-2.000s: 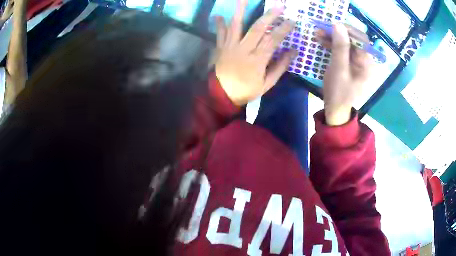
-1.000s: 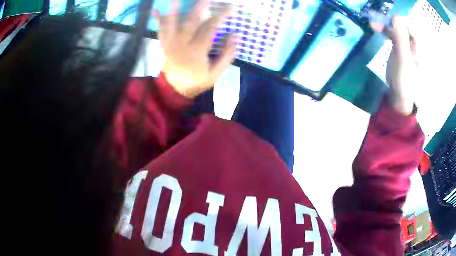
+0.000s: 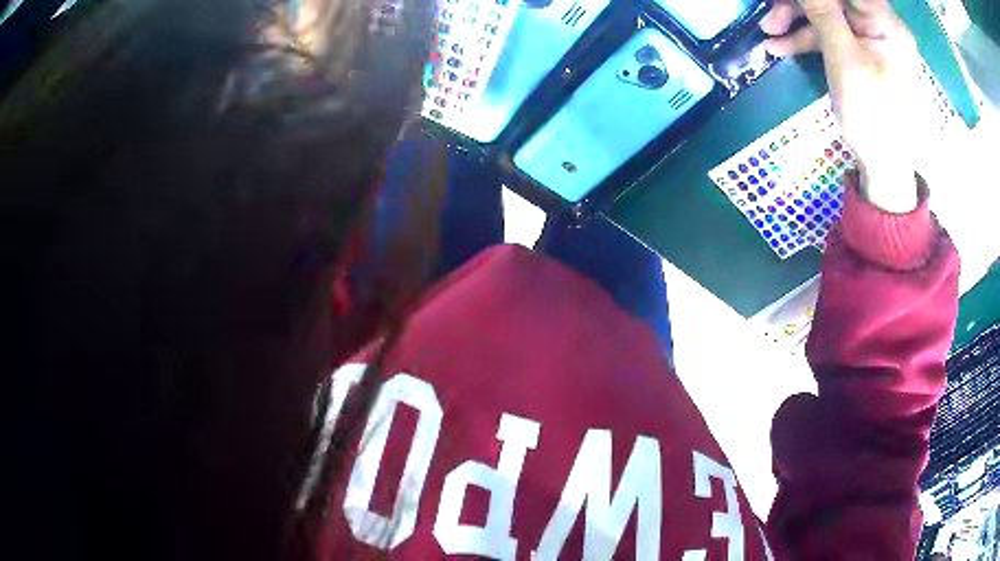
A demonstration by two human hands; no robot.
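Note:
My right hand [image 3: 850, 55] is at the top right, over the tray's right edge, with its fingers bent; whether it holds anything is not visible. My left hand is mostly hidden behind dark hair; only a blurred skin-toned patch shows at the top left. A white sticker sheet [image 3: 461, 49] with rows of small dark and rainbow ovals lies over the left part of the pale blue phone pieces. One phone-shaped piece [image 3: 609, 115] with a dark camera spot lies uncovered in the black tray [image 3: 578, 213].
A second sticker sheet [image 3: 784, 181] lies on the green surface [image 3: 685, 236] at the right, partly behind my right wrist. Hair covers the left side of the view. A dark ridged object [image 3: 970, 400] is at the far right edge.
The view has shifted, so the tray and sheet sit further left. My right hand has left the sheet and moved right. My left hand has gone behind the hair. The slim blue-violet tool no longer shows.

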